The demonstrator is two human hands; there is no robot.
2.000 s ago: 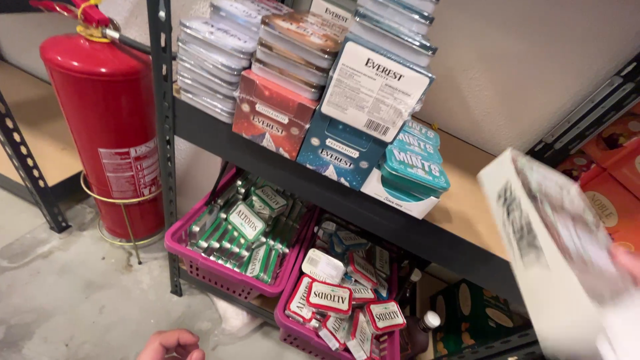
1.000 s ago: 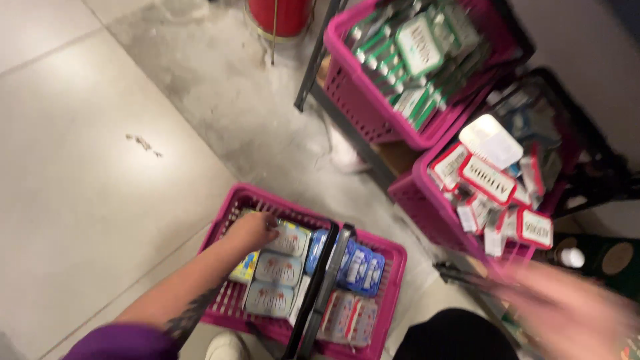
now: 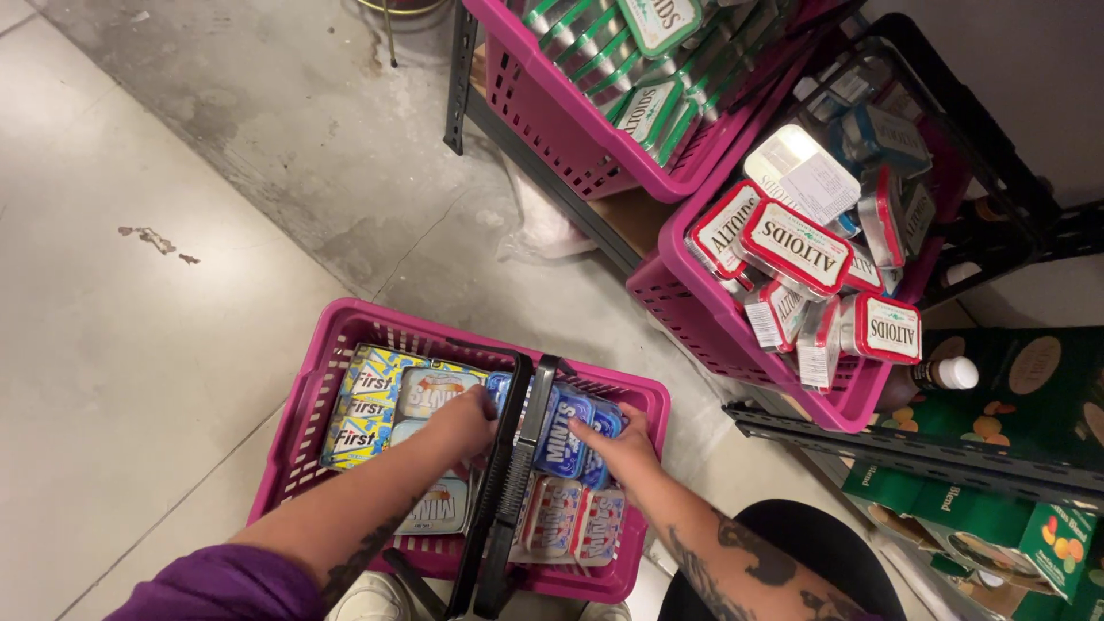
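A magenta plastic shopping basket (image 3: 289, 431) stands on the floor with its two black handles (image 3: 509, 466) raised side by side. Inside it, my left hand (image 3: 461, 427) reaches over the pale mint tins (image 3: 435, 504), its fingertips partly hidden by the handles. On the handles' other side, my right hand (image 3: 617, 440) rests on the blue mint tins (image 3: 565, 435), thumb on top and fingers at their outer edge; whether it grips them is unclear. Yellow and blue gum packs (image 3: 358, 423) fill the left end. Red and white striped mint tins (image 3: 552, 517) lie near the lower right corner.
On the low shelf, one magenta basket (image 3: 552, 112) holds green Altoids tins (image 3: 655, 112); another (image 3: 699, 302) holds a loose pile of red Altoids tins (image 3: 798, 246). Green cartons (image 3: 992, 517) and a white-capped bottle (image 3: 953, 373) are at right. A shoe (image 3: 371, 599) is below the basket.
The view has swung down from the shelf to the floor basket. My right hand, blurred by the shelf one second ago, is now in the basket; my left hand has moved right within it.
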